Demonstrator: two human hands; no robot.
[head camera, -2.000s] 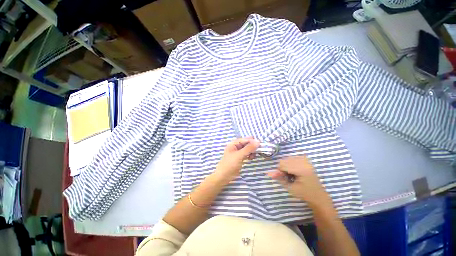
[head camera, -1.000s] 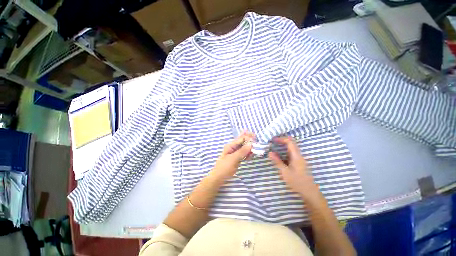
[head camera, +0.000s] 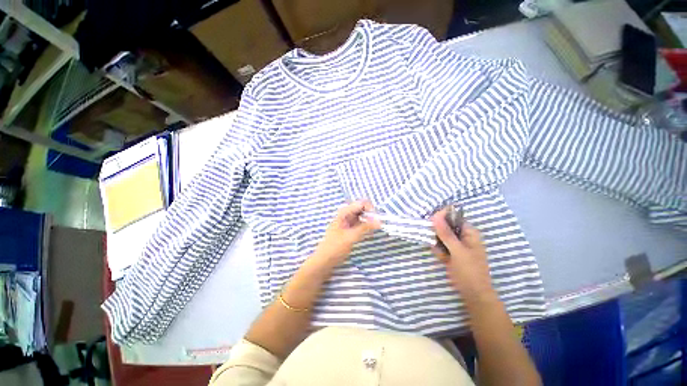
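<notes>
The striped top (head camera: 324, 143) lies spread over the table, its neckline at the far side and one sleeve folded across the body. My left hand (head camera: 351, 226) pinches one end of the folded-in sleeve's cuff (head camera: 407, 227). My right hand (head camera: 461, 245) pinches the other end, so the cuff edge is stretched between them. A small dark tool (head camera: 453, 219), perhaps thread snips, shows at the fingers of my right hand; its shape is mostly hidden. Any loose threads are too fine to see.
Papers with a yellow card (head camera: 134, 197) lie at the left. A dark phone (head camera: 637, 59) rests by stacked pads (head camera: 595, 34) at the far right. Cartons (head camera: 239, 41) stand behind the table. A measuring tape (head camera: 587, 298) runs along the near edge. A blue bin (head camera: 587, 343) is below right.
My right hand came in to the cuff from the right and then moved back right, holding the cuff edge, which is now stretched straight. My left hand stays on the cuff. The view shifted slightly.
</notes>
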